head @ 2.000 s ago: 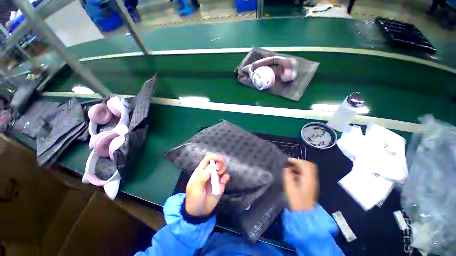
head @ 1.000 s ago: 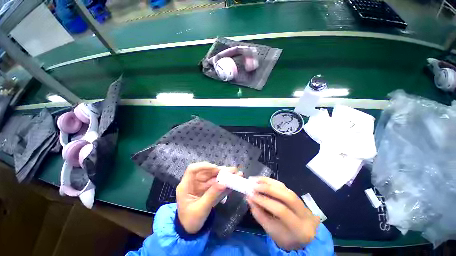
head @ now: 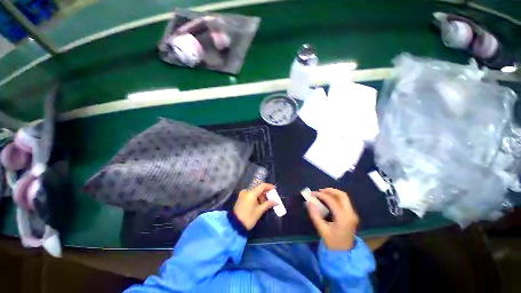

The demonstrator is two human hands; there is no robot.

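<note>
My left hand [head: 253, 206] holds a small white part [head: 276, 202] between thumb and fingers, near the front edge of the black mat [head: 288, 171]. My right hand [head: 336, 218] is just to the right and holds a pale strip [head: 315, 202] with a greyish underside. The two pieces are apart. A dark grey patterned bag [head: 171, 166] lies left of my left hand, partly on the mat, bulging in the middle. What is inside it is hidden.
White sheets [head: 343, 126], a whitish bottle [head: 301, 74] and a round tin [head: 279, 109] are behind my hands. Crumpled clear plastic [head: 445, 131] is at right, beside another white piece [head: 378, 180]. Headphones [head: 25, 189] stand far left; more [head: 191, 46] lie on a bag behind.
My hands have moved apart, and my right hand now holds the pale strip that lay on the mat. The view has shifted right, showing more of the plastic and the headphones at far right.
</note>
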